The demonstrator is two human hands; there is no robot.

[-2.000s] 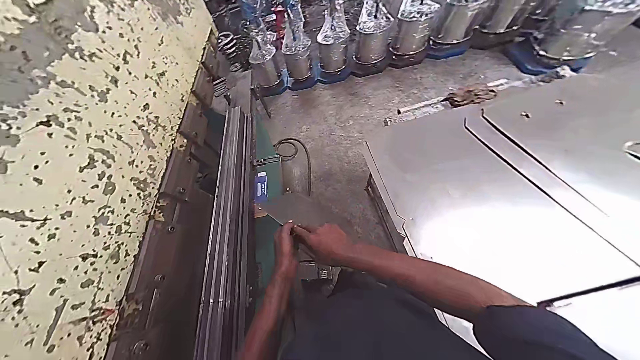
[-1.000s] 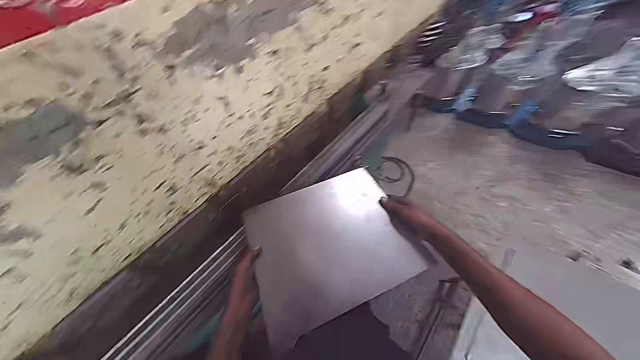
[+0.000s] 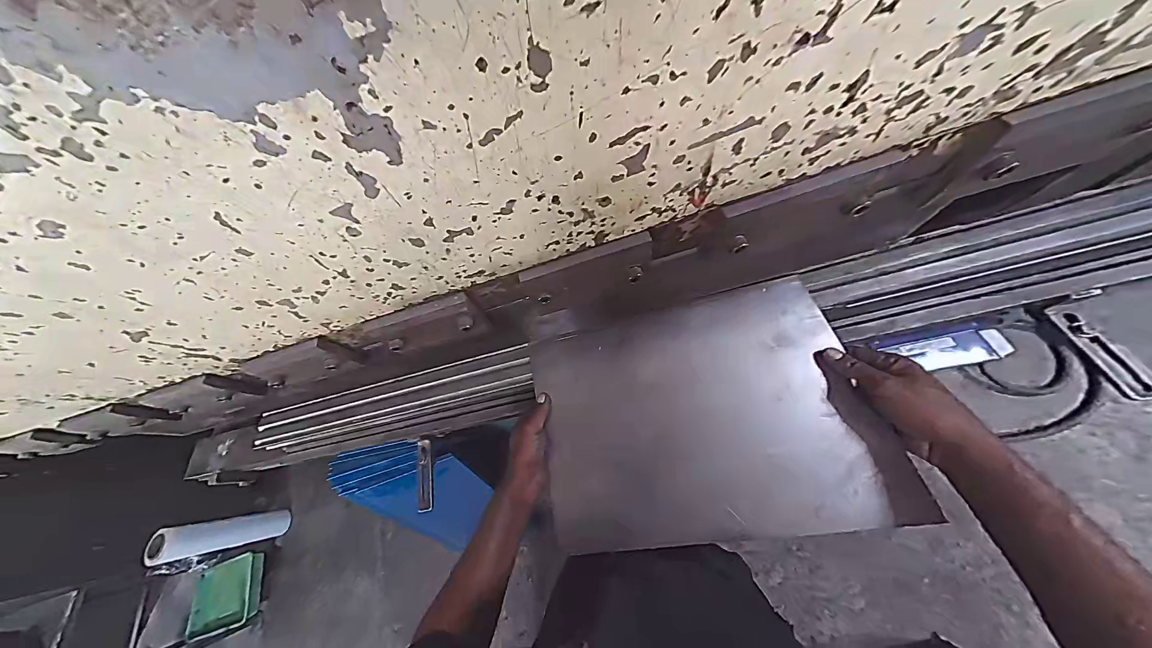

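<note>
A flat sheet metal panel lies level in front of me, its far edge over the grooved die of a press brake and under the upper tooling. My left hand grips the panel's left edge, thumb on top. At the right edge, my right hand holds it near the far corner, thumb on top and the other fingers mostly hidden beneath. Above the panel runs the machine's upper beam, with chipped cream paint and a row of bolted clamps along its lower edge.
Blue sheets are below the die at left. A white roll and a green block-like item sit at lower left. On the right are a blue-and-white box, a dark hose and a slotted metal bracket.
The panel, held in both hands away from the die a second ago, now has its far edge over it. Two seconds ago the hands were close together. The view has swung strongly toward the machine.
</note>
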